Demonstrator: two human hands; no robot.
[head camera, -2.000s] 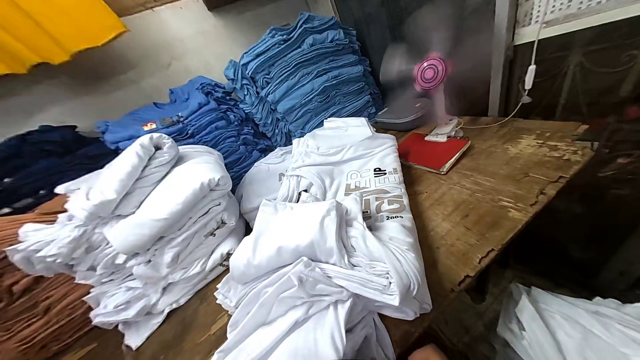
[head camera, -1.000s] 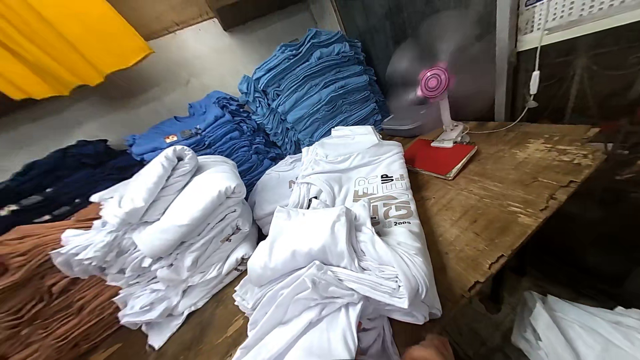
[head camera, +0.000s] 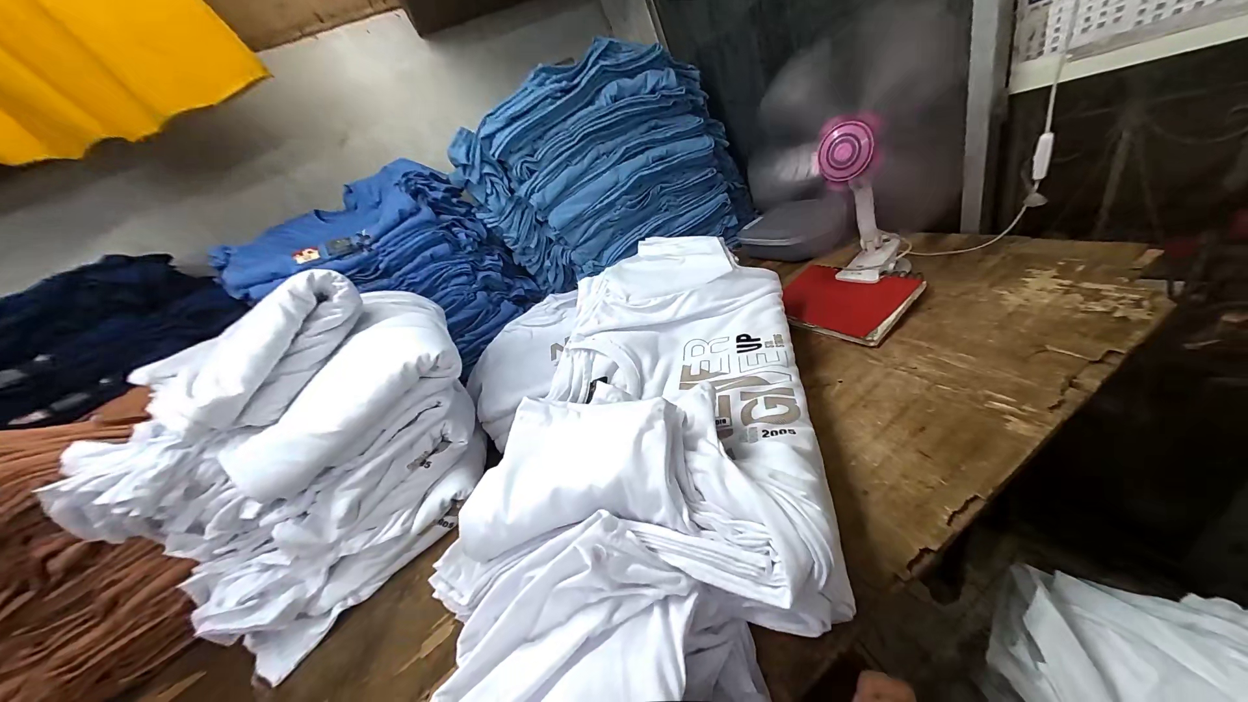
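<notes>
Only a small bit of one hand (head camera: 882, 686) shows at the bottom edge, right of centre, near the table's front edge; most of it is cut off, so its side and grip cannot be told. No other hand shows. Just left of it, a pile of folded white T-shirts (head camera: 585, 468) lies on the wooden table, some with a printed design on the front. Further left stands a heap of rolled and folded white shirts (head camera: 341, 390). Behind these are royal blue shirts (head camera: 390, 234) and a tall stack of lighter blue shirts (head camera: 624, 156).
A spinning fan (head camera: 846, 149) stands with its base on a red notebook (head camera: 848, 307) on the wooden table (head camera: 955, 409). Brown (head camera: 78, 565) and navy garments (head camera: 107, 312) lie left. Yellow cloth (head camera: 107, 68) hangs upper left. White material (head camera: 1121, 634) is low at the right.
The view has shifted slightly. The bit of hand stays at the bottom edge. The shirt piles look unchanged.
</notes>
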